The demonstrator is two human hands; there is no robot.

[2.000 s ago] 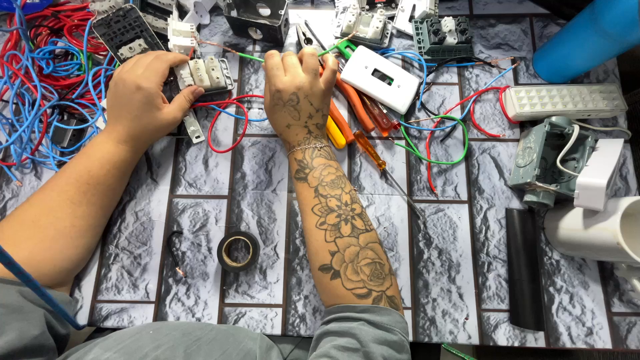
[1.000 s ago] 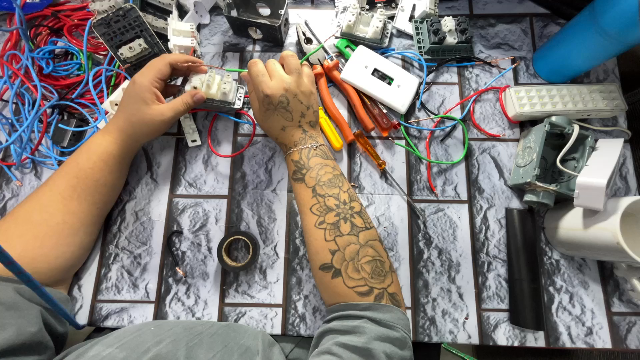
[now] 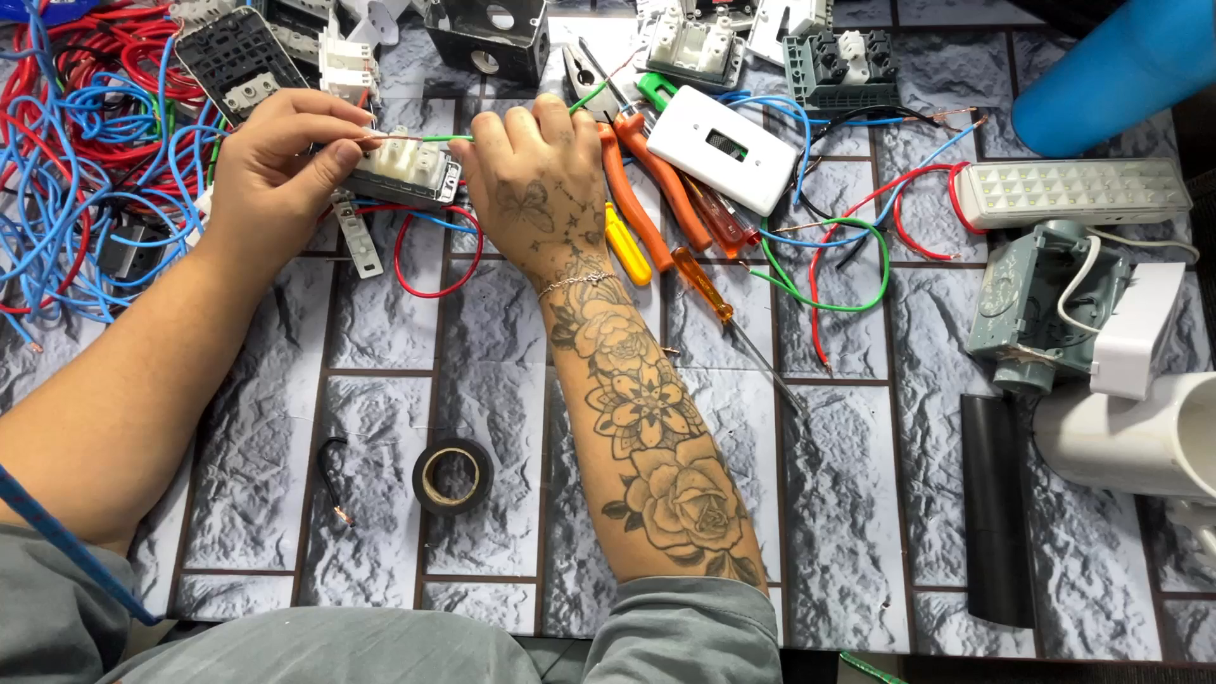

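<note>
My left hand (image 3: 285, 166) pinches the bare copper end of a green insulated wire (image 3: 446, 138) between thumb and fingertips. The insulated part of that wire runs into my right hand (image 3: 532, 176), whose curled fingers close on it; its other end sticks out past the knuckles. Just below the wire lies a switch or socket module (image 3: 408, 171) with white inserts in a grey frame, beside my left fingertips. A red wire loop (image 3: 439, 252) and a blue wire extend from under it. Right of my right hand are pliers with orange handles (image 3: 655, 180) and a white cover plate (image 3: 724, 149).
Tangled red and blue wires (image 3: 114, 123) lie at left. A black metal box (image 3: 486, 38) stands at the back. Screwdrivers (image 3: 703, 285), black tape (image 3: 453, 477), an LED lamp (image 3: 1073, 190), a grey conduit box (image 3: 1035, 304), white pipe (image 3: 1130, 432) and a blue cylinder (image 3: 1111, 76) are around.
My left fingers have left the module and now hold the bare wire end. The module lay in my left hand one second ago. My right hand stays near the same place.
</note>
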